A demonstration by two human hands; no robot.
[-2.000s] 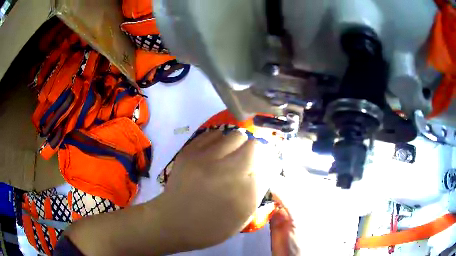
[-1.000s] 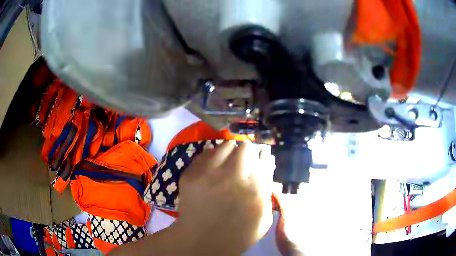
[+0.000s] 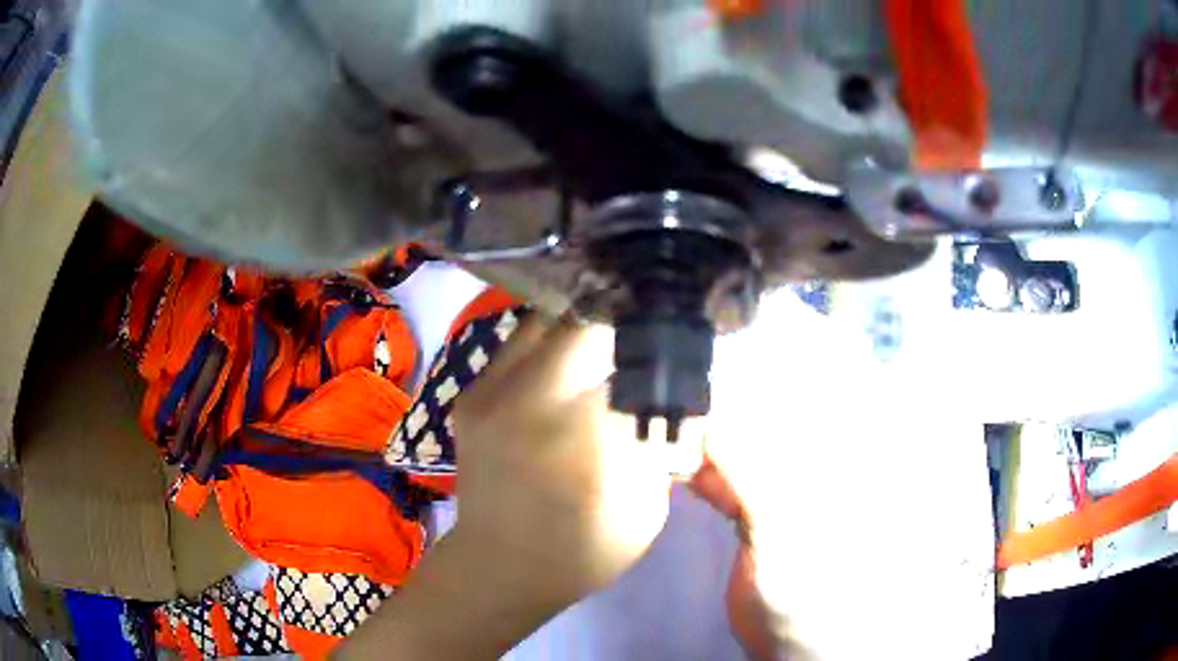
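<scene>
A part-sewn pouch, with a navy panel of cream four-petal flowers and an orange edge, lies under the machine head. My left hand rests on it with the fingers towards the sewing point; the fingertips are hidden by the head and washed out by glare. My right hand shows only as an overexposed strip at the lower middle, right of my left hand; its grip cannot be made out. The sewing machine head covers the top, with a black tension assembly hanging from it. The needle is not visible.
A brown carton stands at left, with orange zippered gussets piled at its opening. A panel stack lies below them. Orange binding tape runs at lower right over a tray holding a red-handled tool; more hangs over the head.
The view has shifted, so the machine head covers more of the pouch and my left hand's fingers. Less of the printed panel shows. My left hand stays on the pouch.
</scene>
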